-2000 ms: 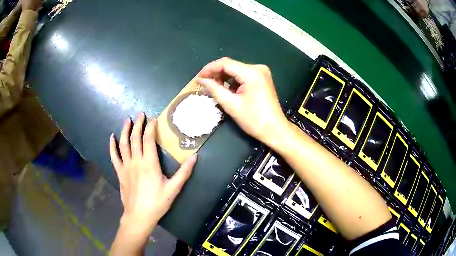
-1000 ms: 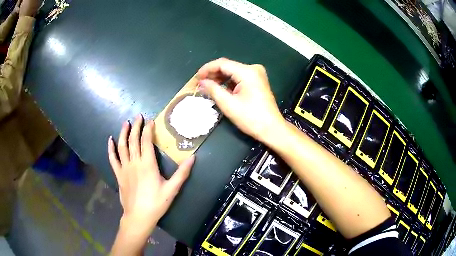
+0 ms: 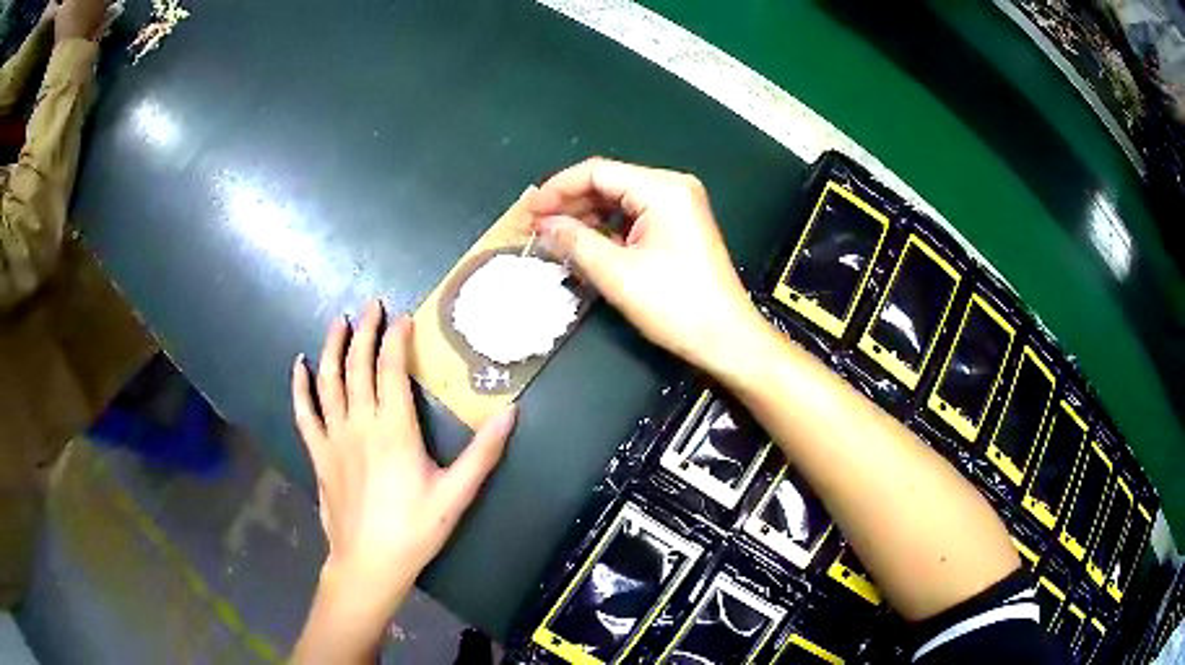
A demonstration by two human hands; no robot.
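A round white wad (image 3: 515,308) sits on a tan cardboard pad (image 3: 439,340), with a dark wet ring around it. My right hand (image 3: 624,240) pinches a thin pale swab (image 3: 530,244) at the pad's far corner; its lower end is at the wad's upper edge. My left hand (image 3: 390,448) lies flat with fingers spread, thumb and fingertips at the pad's near left edge, holding nothing. A black blister tray (image 3: 760,305) with yellow-bordered screen panels (image 3: 838,256) lies to the right, partly covered by my right forearm.
The dark green worktop (image 3: 351,91) has a pale edge strip (image 3: 689,59) beside a bright green surface (image 3: 910,98). Another person's sleeved arm (image 3: 46,163) is at the far left, near scattered pale sticks (image 3: 159,26). The worktop's near edge drops to the floor at lower left.
The view has shifted slightly. My right hand stays over the wad's upper edge with the swab, with only small movement. My left hand stays at the pad's edge.
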